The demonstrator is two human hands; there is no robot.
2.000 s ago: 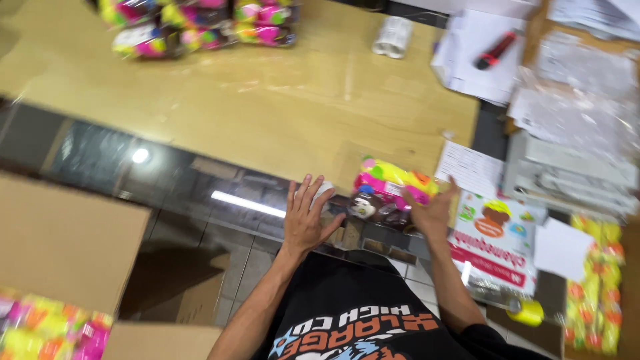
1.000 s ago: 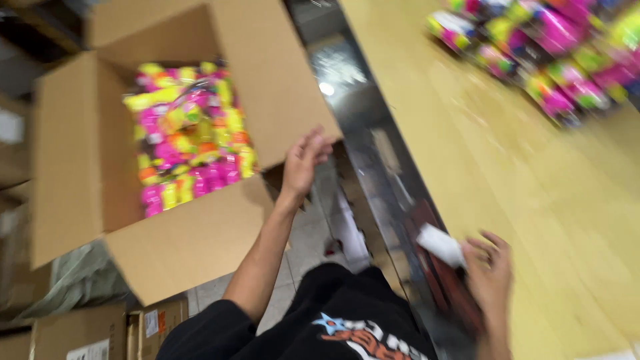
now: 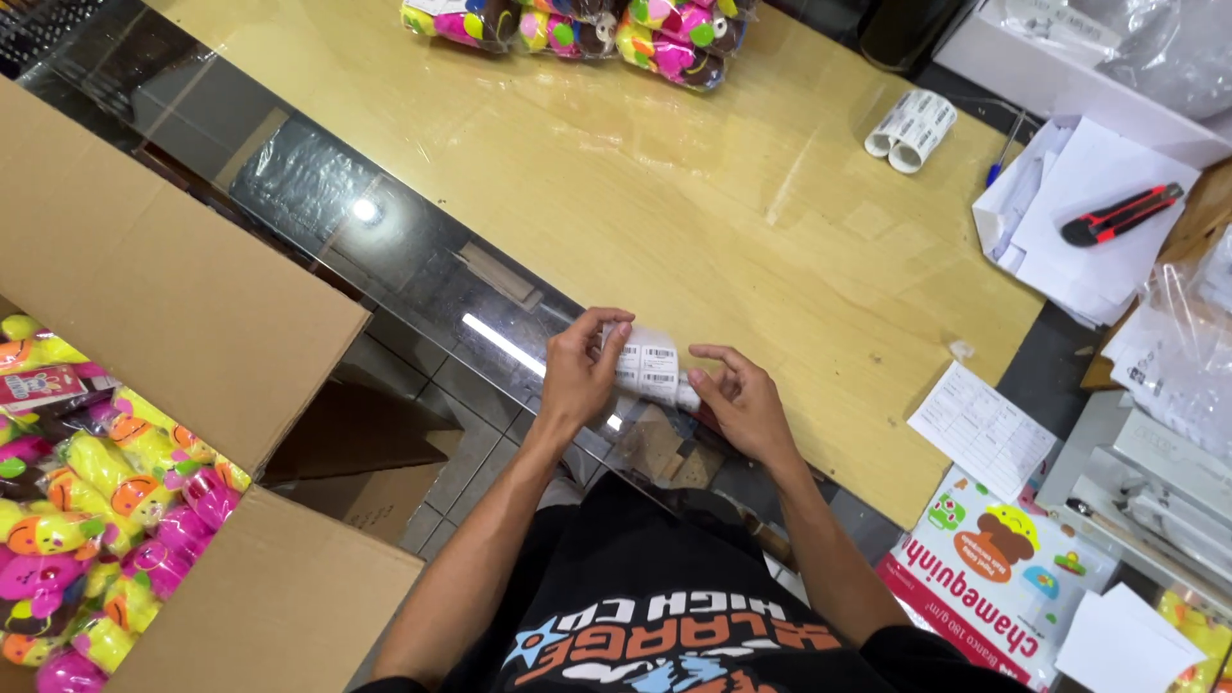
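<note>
A strip of white barcode stickers (image 3: pixel 656 364) is stretched between my hands above the counter's near edge. My left hand (image 3: pixel 583 371) pinches its left end between thumb and fingers. On the other side my right hand (image 3: pixel 741 397) holds the rolled end, partly hidden by the fingers. Two more rolls of barcode stickers (image 3: pixel 911 130) lie side by side on the wooden board. Bagged colourful plush toys (image 3: pixel 674 43) are stacked at the board's far edge.
An open cardboard box (image 3: pixel 164 260) of bagged plush toys (image 3: pixel 115 500) stands at left. A red and black utility knife (image 3: pixel 1121 215) rests on papers at right. Nearer are a handwritten sheet (image 3: pixel 982 430) and a paper pack (image 3: pixel 996 577).
The view has swung from the open box back to the counter. My hands, apart one second ago, are now together at the sticker strip. The bagged toy between them two seconds ago is gone from there.
</note>
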